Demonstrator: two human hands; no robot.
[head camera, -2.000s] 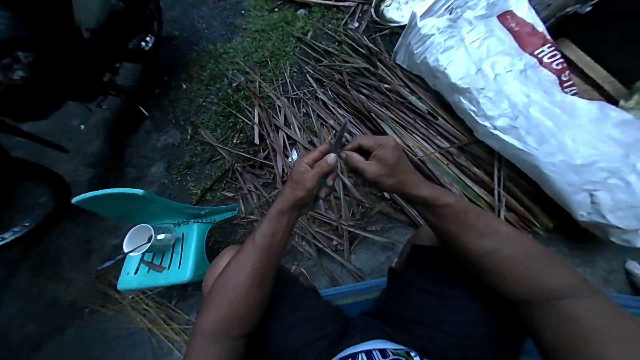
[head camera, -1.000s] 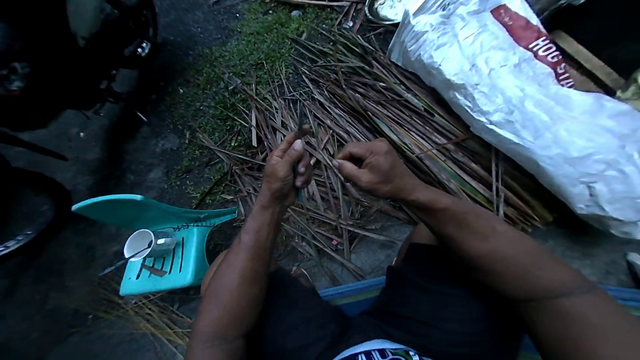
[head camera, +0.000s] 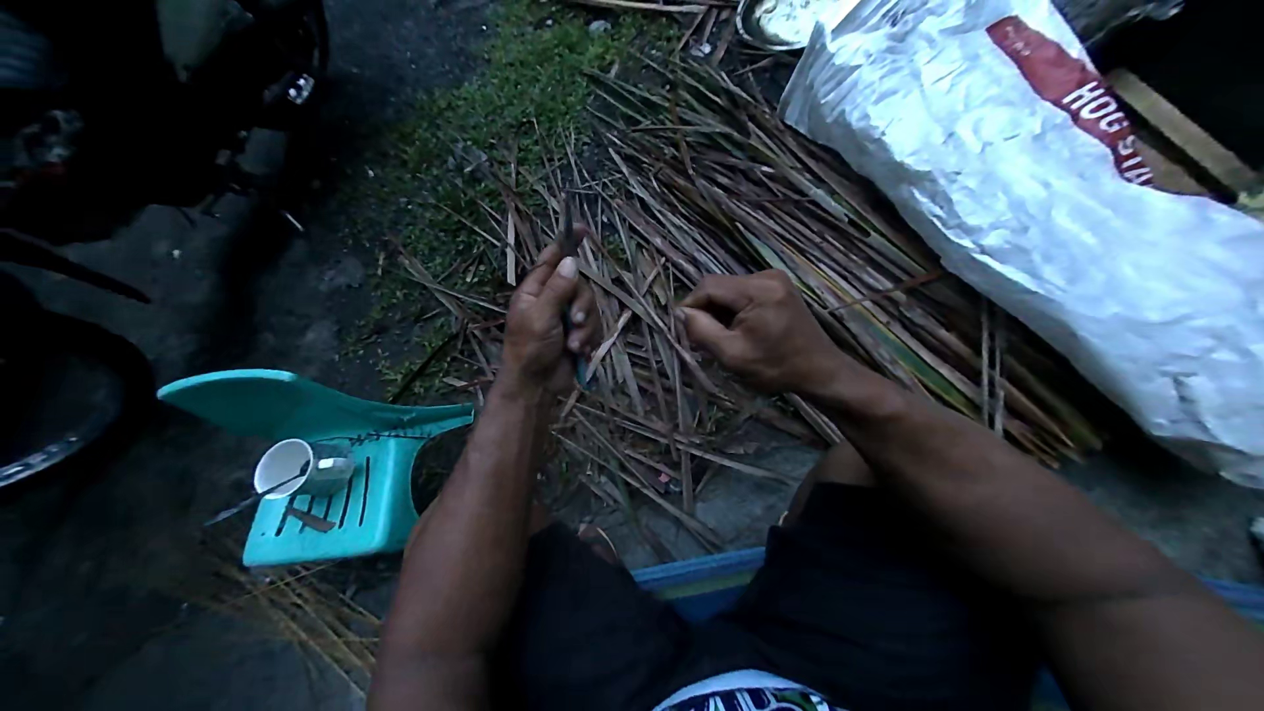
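Observation:
Closed around a thin knife (head camera: 568, 222), whose dark blade points up and away, my left hand (head camera: 549, 321) is left of the middle of the view. A bit of blue-green handle shows below its fingers. My right hand (head camera: 755, 326) is to the right, apart from the left, with thumb and forefinger pinched together; a thin strip seems to run from them, too fine to make out surely. Beneath both hands lie loose dry palm-leaf strips or stalks (head camera: 652, 375), and a longer bundle of brown and green stalks (head camera: 780, 197) stretches from upper middle to lower right.
A teal plastic chair (head camera: 385, 504) at left holds a white mug (head camera: 283, 468) and a clear cup (head camera: 331, 474). A white woven sack (head camera: 1027, 207) lies at right, near a metal bowl (head camera: 780, 25). A dark motorcycle (head camera: 188, 109) stands upper left. Thin sticks (head camera: 306, 612) lie below the chair.
Two seconds ago my hands were close together near the knife. Since then my left hand has moved left with the knife, leaving a gap between the hands.

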